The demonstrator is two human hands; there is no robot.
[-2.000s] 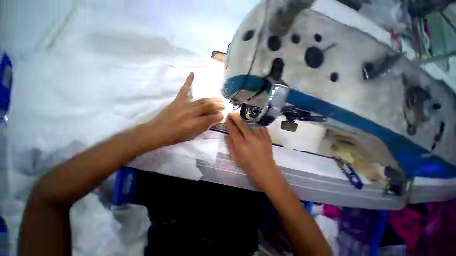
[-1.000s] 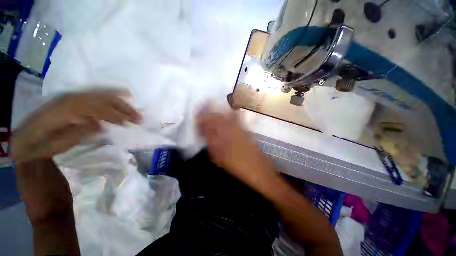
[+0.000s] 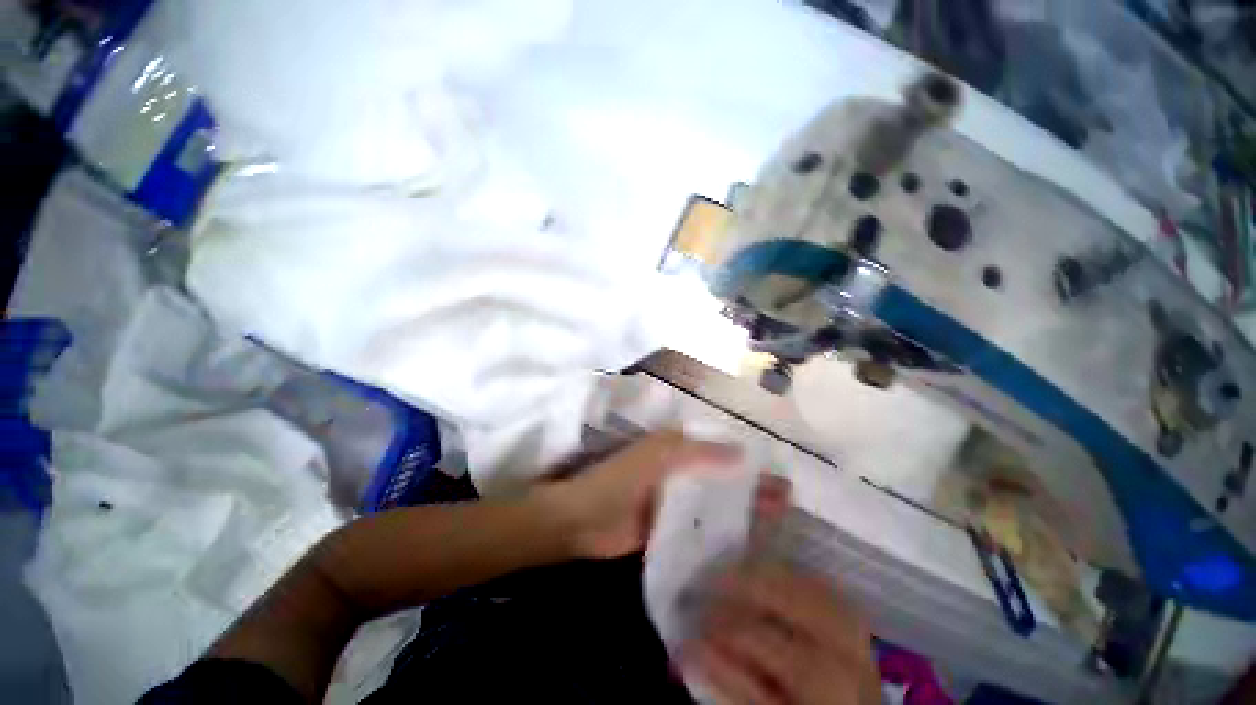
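A white fabric piece [image 3: 696,544] is held between my two hands in front of the table edge. My left hand [image 3: 641,482] grips its upper left side. My right hand [image 3: 785,634], blurred, holds its lower part. More white cloth [image 3: 468,317] lies bunched on the table left of the needle area. The sewing machine [image 3: 964,234] stands to the right, its needle area [image 3: 758,338] brightly lit. Both hands are below the needle area, clear of it.
Dark-blue thread snips [image 3: 1003,581] and a yellowish tan clump [image 3: 1033,517] lie on the machine bed at right. A blue basket [image 3: 402,461] and white pieces [image 3: 179,510] are below the table at left. A clear plastic bag [image 3: 1102,124] lies behind the machine.
Both hands left the needle area, spread apart over the cloth at the left, then came together lower right with a fabric piece between them. The view also shifted.
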